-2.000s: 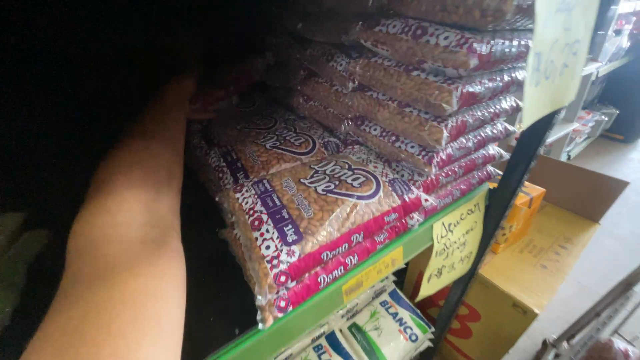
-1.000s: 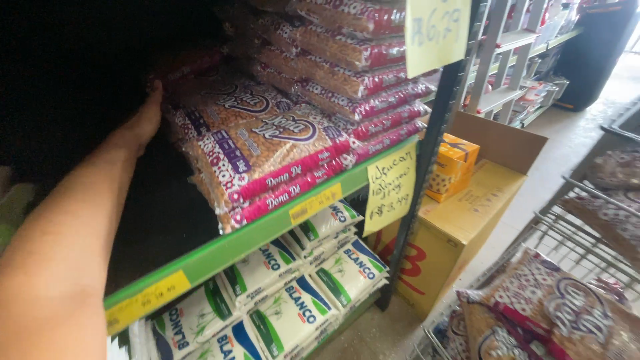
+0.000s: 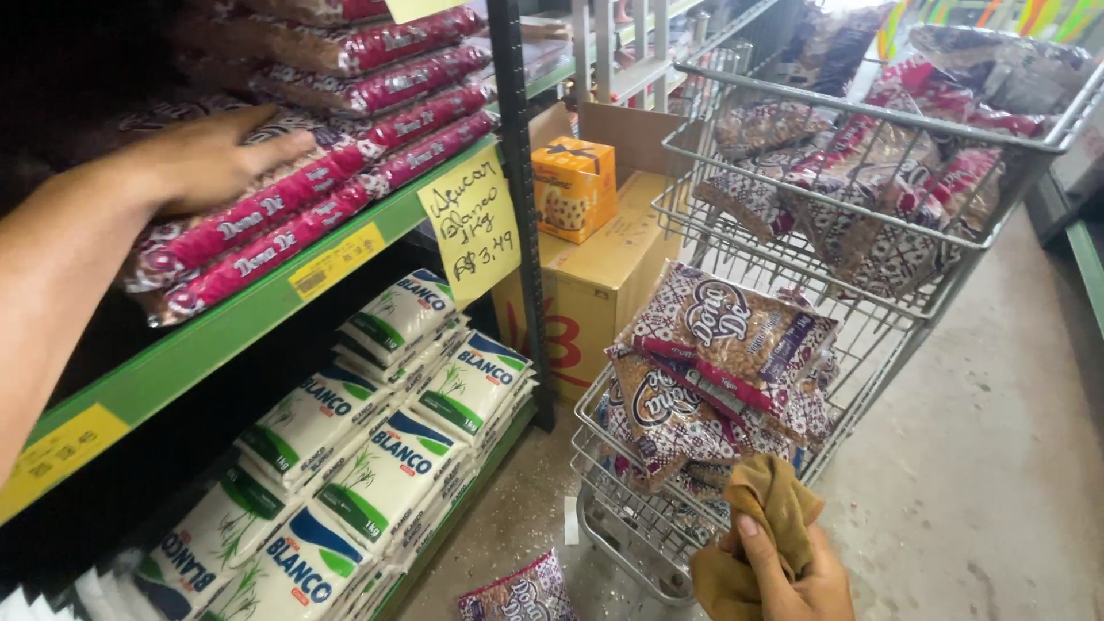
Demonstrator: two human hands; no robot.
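My left hand (image 3: 211,159) lies palm down on a stack of clear plastic bags of beans (image 3: 250,216) with pink edges, on the upper shelf at the left. Its fingers are apart, and it rests on the top bag without gripping it. At the lower right my right hand (image 3: 789,573) holds a crumpled mustard-brown cloth (image 3: 768,526) in front of the near end of a wire shopping cart (image 3: 871,405). More bean bags (image 3: 733,332) are heaped in the cart's lower basket, and others (image 3: 862,164) fill its upper basket.
Bags of white sugar (image 3: 388,466) are stacked on the lower shelf. The green shelf edge (image 3: 216,310) ends at a black upright (image 3: 522,216). Beyond it stands a cardboard box (image 3: 595,276) with an orange box (image 3: 573,190) on top. One bean bag (image 3: 522,595) lies on the floor.
My left hand has moved from the side of the bean stack onto its top. My right hand and the cloth have come into view. The view has swung right, showing more of the cart.
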